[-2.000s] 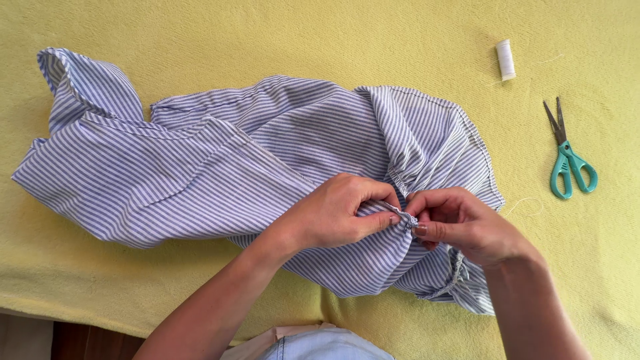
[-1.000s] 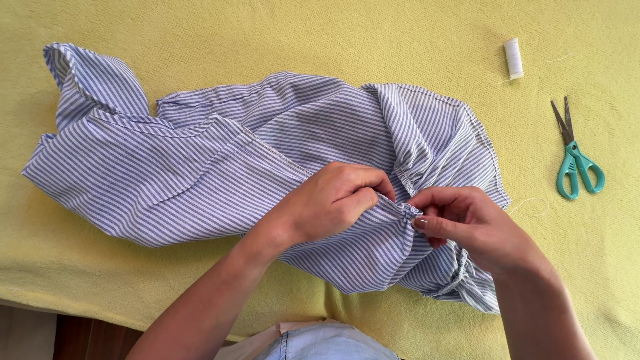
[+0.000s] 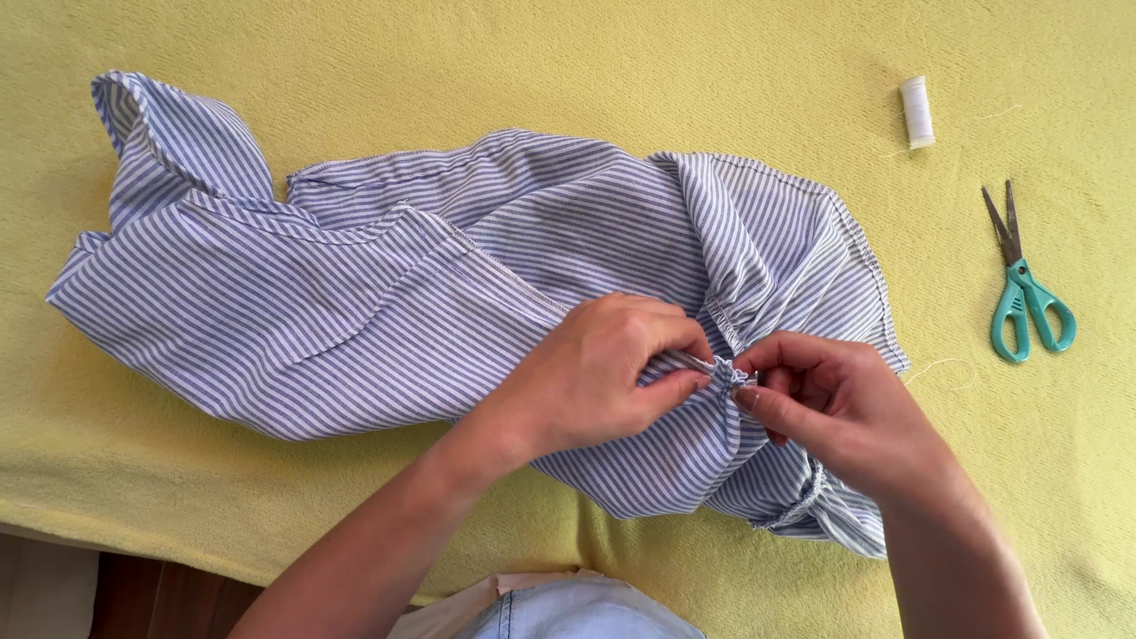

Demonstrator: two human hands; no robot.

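Observation:
A blue-and-white striped fabric garment lies spread and wrinkled across the middle. My left hand pinches its gathered seam between thumb and fingers, right of the garment's middle. Close beside it, my right hand pinches the same seam, with the gathered edge showing between the two sets of fingertips. A small shiny bit shows at the right fingertips; I cannot tell what it is. A loose thread curls on the cloth just right of the garment.
A yellow fleece cloth covers the surface. At the upper right stands or lies a spool of white thread, a thread end near it. Below it are scissors with teal handles, blades slightly apart. The cloth's edge and a dark wooden floor show at lower left.
Both hands stay at the gathered seam, with only small shifts of the fingers. The garment, spool and scissors keep their places relative to each other.

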